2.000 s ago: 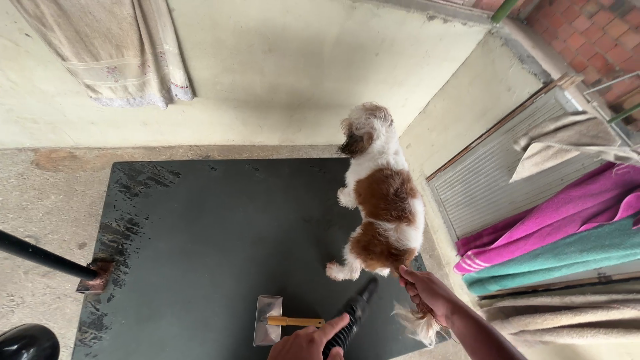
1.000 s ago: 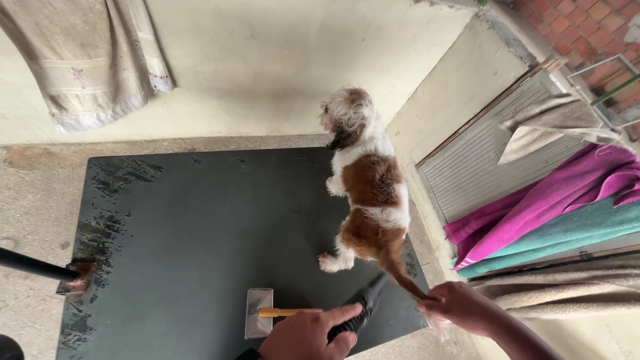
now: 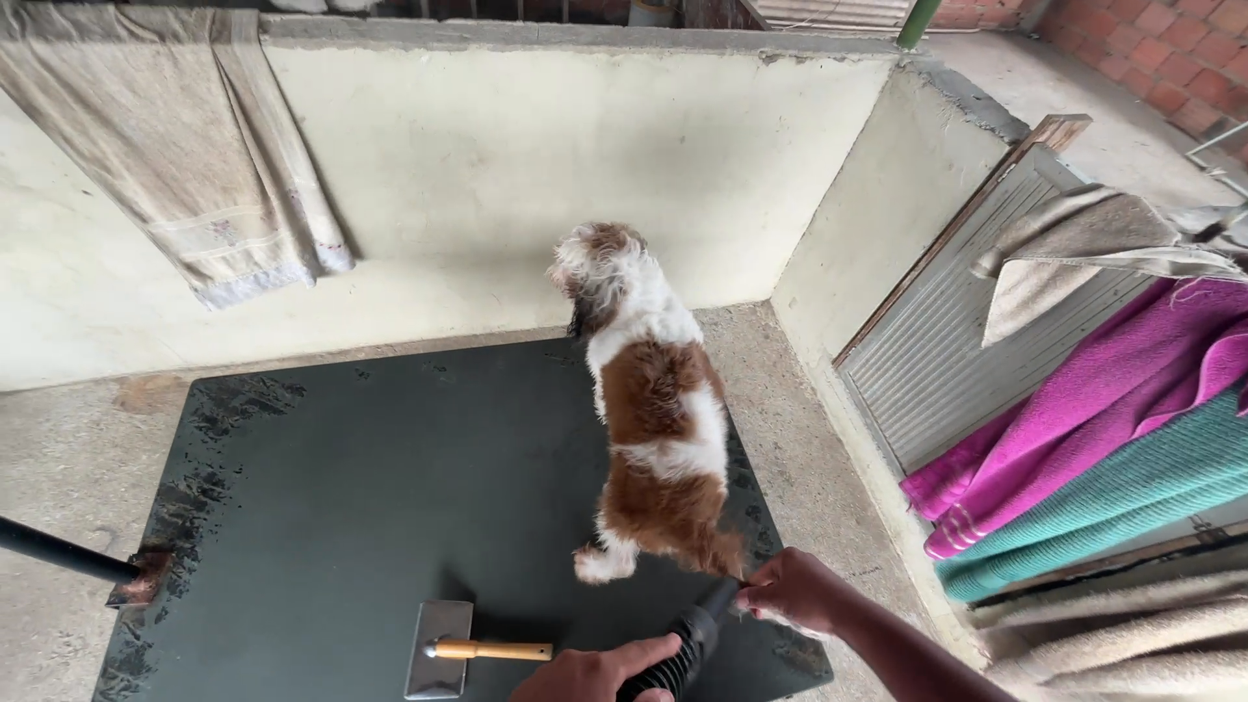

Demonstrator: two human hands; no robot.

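A brown and white long-haired dog (image 3: 663, 419) stands on the dark table top (image 3: 390, 487), its head turned toward the wall. At the bottom, my left hand (image 3: 595, 675) grips the ribbed black hose of a blower (image 3: 687, 639), with the nozzle pointing up beside the dog's tail. My right hand (image 3: 795, 593) pinches the tail (image 3: 717, 554), and white hair shows below the fingers. A slicker brush with a wooden handle (image 3: 492, 649) lies on the table just left of my left hand.
A black post (image 3: 68, 551) is clamped at the table's left edge. Beyond the table runs a pale wall (image 3: 468, 195) with a beige towel (image 3: 185, 146) over it. Magenta (image 3: 1092, 400) and teal towels (image 3: 1121, 497) hang at right, near a ribbed panel (image 3: 975, 322).
The tail, stretched out toward my right hand one second ago, now hangs closer to the dog's rear. The nozzle is now right beside my right hand. The view has shifted upward.
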